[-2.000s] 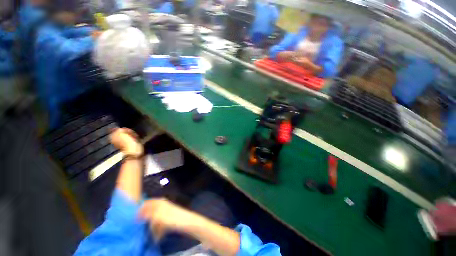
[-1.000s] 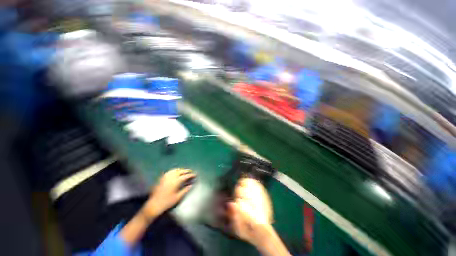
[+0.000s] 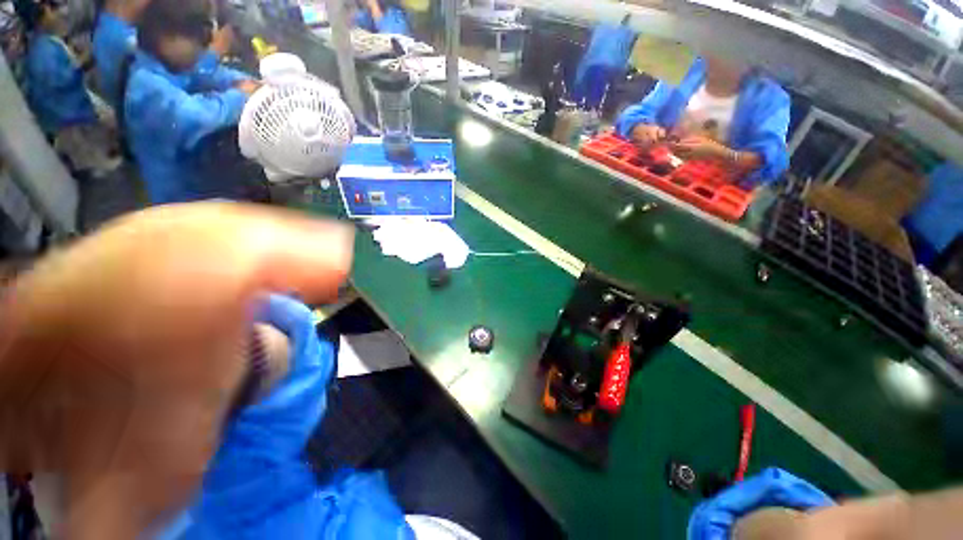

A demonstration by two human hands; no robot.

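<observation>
The black press fixture (image 3: 565,406) stands on the green bench, its red handle (image 3: 616,374) slanting downward. A small round black part (image 3: 480,339) lies left of it; another (image 3: 681,475) lies right of it. No hand touches the press. My left hand (image 3: 137,338) is large and blurred, close to the camera at the left; whether it holds anything cannot be told. My right hand (image 3: 887,519) shows only partly beyond its blue cuff at the lower right, cut off by the picture's edge; its fingers are not visible.
A red marker pen (image 3: 747,438) lies right of the press. A white cloth (image 3: 420,242) and black lump (image 3: 437,270) lie before the blue instrument (image 3: 399,198). A white fan (image 3: 296,124) stands at left. Across the line, a person works over a red tray (image 3: 676,177), beside a black tray (image 3: 843,253).
My right hand has left the press and moved to the lower right. My left hand has moved from the bench edge up close to the camera. The red handle is uncovered again.
</observation>
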